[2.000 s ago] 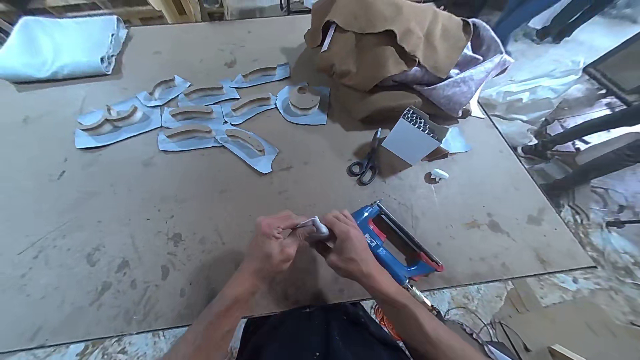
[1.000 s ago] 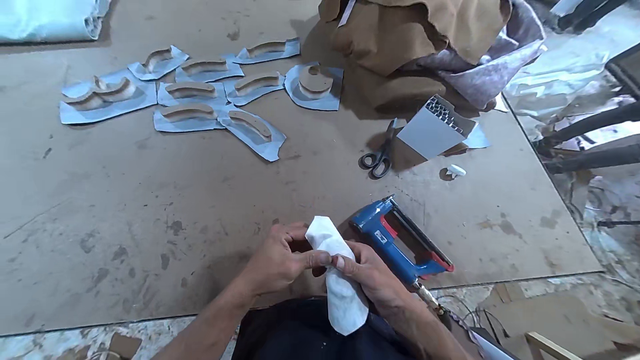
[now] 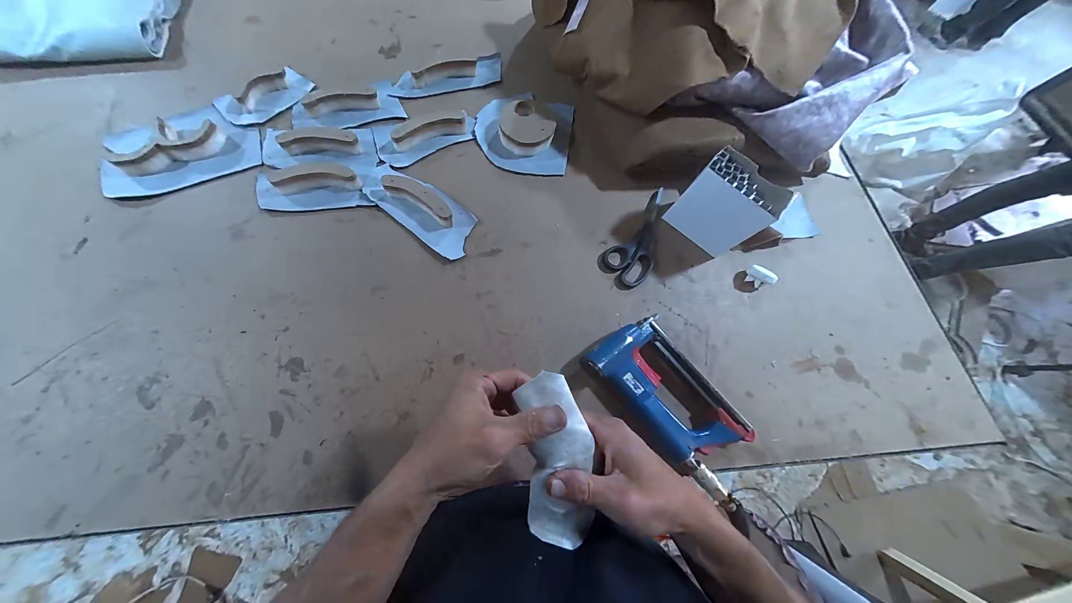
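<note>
A pale piece of material (image 3: 563, 448), narrow with angular ends, is held between both hands just over the table's front edge. My left hand (image 3: 481, 435) grips its upper part, thumb on the face. Lower down, my right hand (image 3: 632, 477) pinches it from the right side, thumb also on top. What lies behind the piece is hidden. Right of the hands a blue and red pneumatic staple gun (image 3: 662, 394) rests on the table, a hose fitting at its handle end. Black-handled scissors (image 3: 634, 247) lie beyond it.
Several curved wooden pieces on light-blue fabric (image 3: 318, 180) lie at the back left. A box of staples (image 3: 722, 205), a small white object (image 3: 760, 275) and a heap of brown leather-like material (image 3: 653, 67) are on the right. Folded pale fabric (image 3: 84, 29) sits at the far left corner.
The pale piece, seen edge-on between my hands two seconds ago, now shows its broad face. My left hand has shifted its thumb onto that face. The view has moved closer to the table.
</note>
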